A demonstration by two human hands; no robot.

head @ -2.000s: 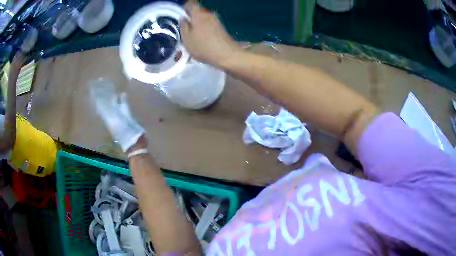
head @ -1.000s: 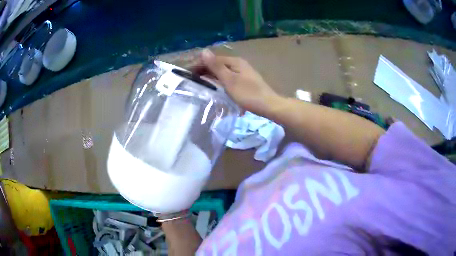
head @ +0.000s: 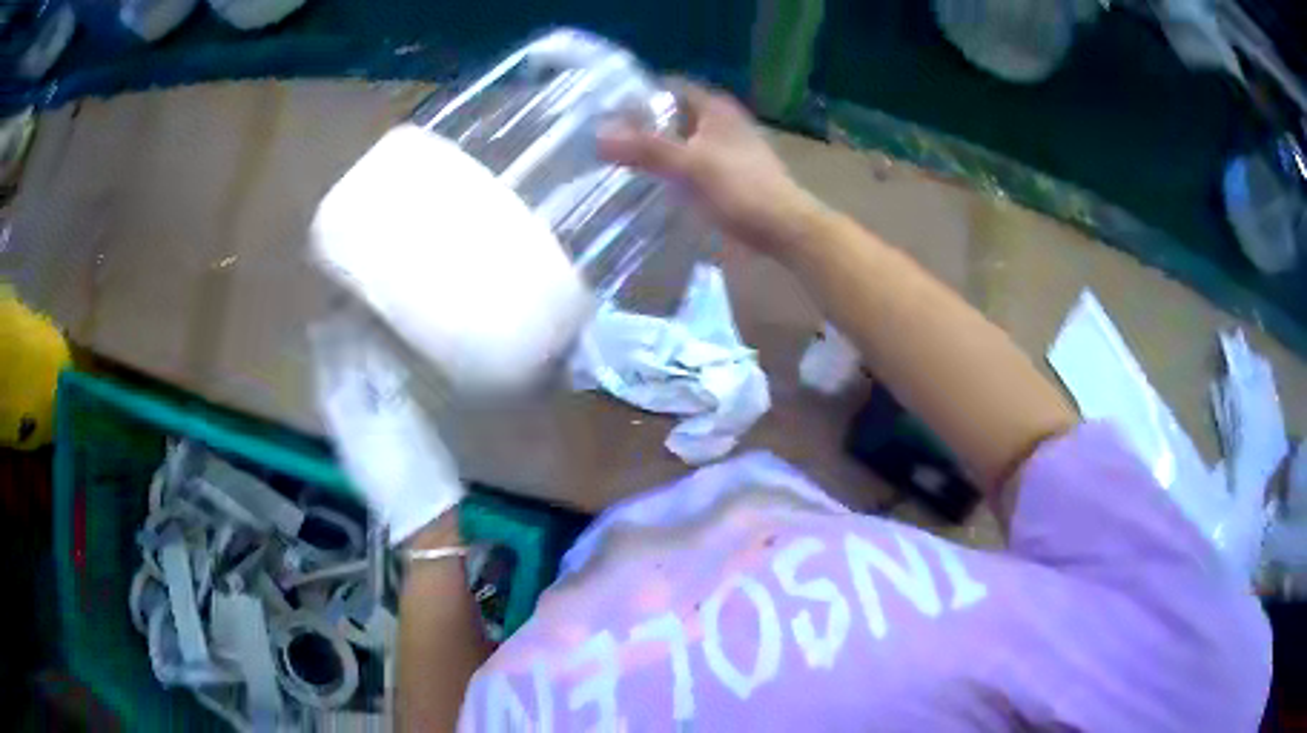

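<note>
The clear housing (head: 452,258) is tilted above the bench, its white rounded bottom towards the lower left and its clear part towards the upper right. My bare right hand (head: 702,158) grips the clear end near the rim. My left hand (head: 380,415), in a white glove, is at the lower left of the white bottom; its fingertips are blurred and partly behind the housing, so its hold cannot be told. A crumpled white cloth (head: 681,365) lies on the bench just right of the housing.
A green crate (head: 287,415) of white-grey ring brackets (head: 308,659) stands at the bench's near edge. A dark object (head: 910,458) lies by my right forearm. White sheets (head: 1125,387) lie on the right. Housings (head: 1003,29) stand on the dark green conveyor beyond. A yellow container (head: 29,372) is far left.
The housing has moved up and tipped, its white bottom now towards the upper left. My gloved left hand has come into view below it. My right hand still holds the clear end.
</note>
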